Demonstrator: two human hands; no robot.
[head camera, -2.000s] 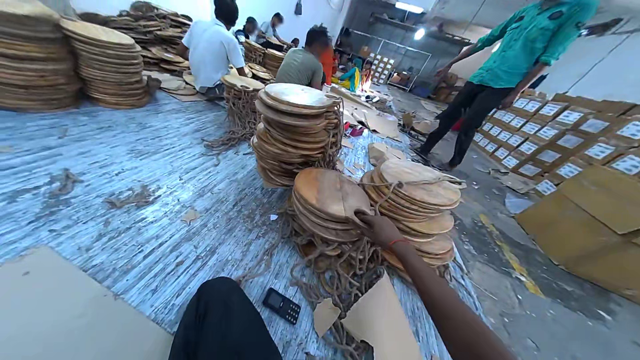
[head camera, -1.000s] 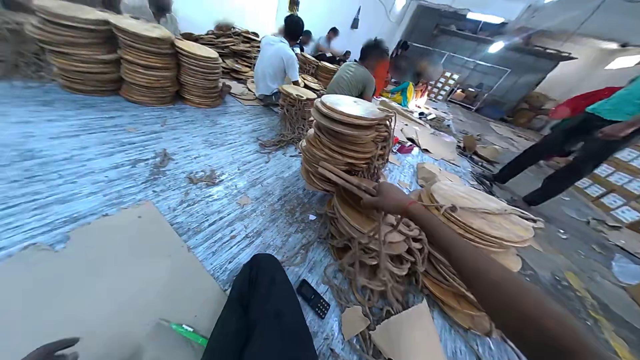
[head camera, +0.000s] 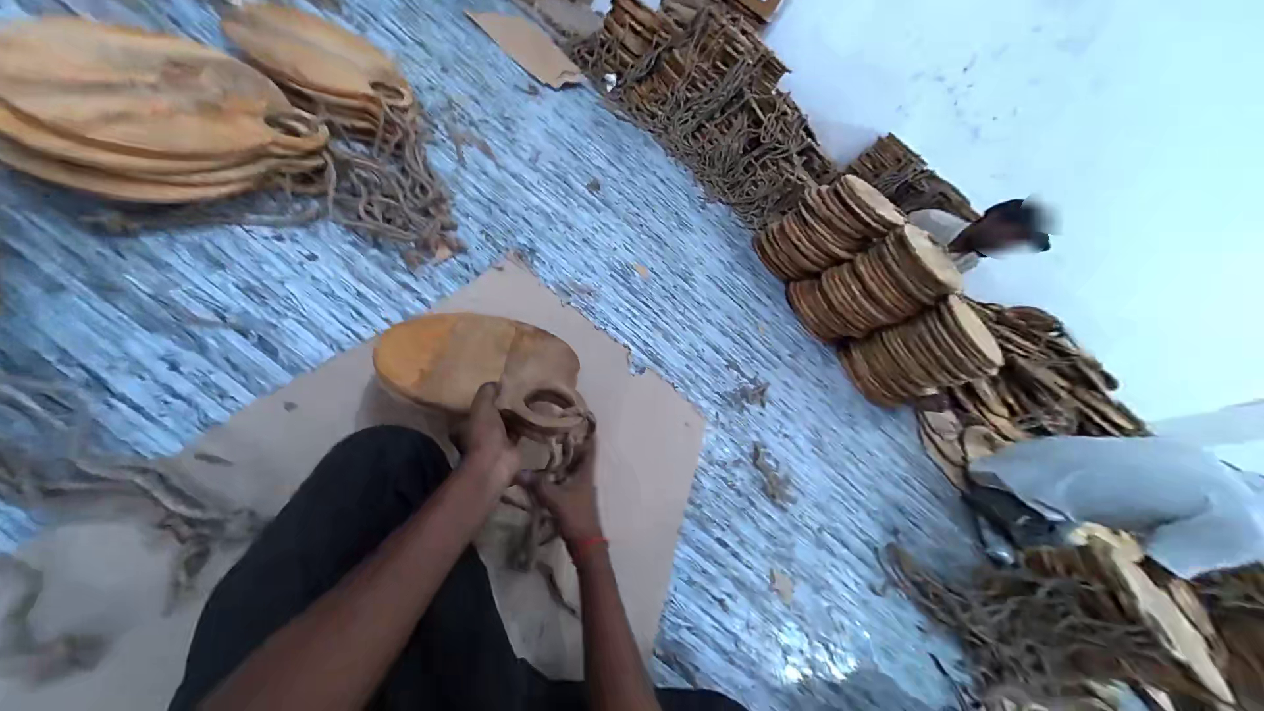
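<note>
A round wooden board (head camera: 449, 357) with a ring-shaped handle lies tilted over a cardboard sheet, close to my bent knee. My left hand (head camera: 486, 434) grips the board's edge beside the handle, thumb on top. Below the handle hole, my right hand (head camera: 568, 494), with a red thread at the wrist, is closed on the twisted rope (head camera: 565, 449) tied to the handle. Part of the rope hangs under my hands, blurred. The fingers of both hands are partly hidden by the board and rope.
The cardboard sheet (head camera: 652, 425) lies on the blue-white streaked floor. Roped wooden boards (head camera: 138, 99) are stacked at upper left. More round board stacks (head camera: 874, 281) stand at right, near a seated person (head camera: 987, 232). A translucent plastic sheet (head camera: 1116, 484) and a rope pile (head camera: 1037, 622) are at lower right.
The view has swung strongly toward the cardboard. My right hand was at the board stacks earlier; now both hands are on one board over the cardboard. The phone and green pen are out of view.
</note>
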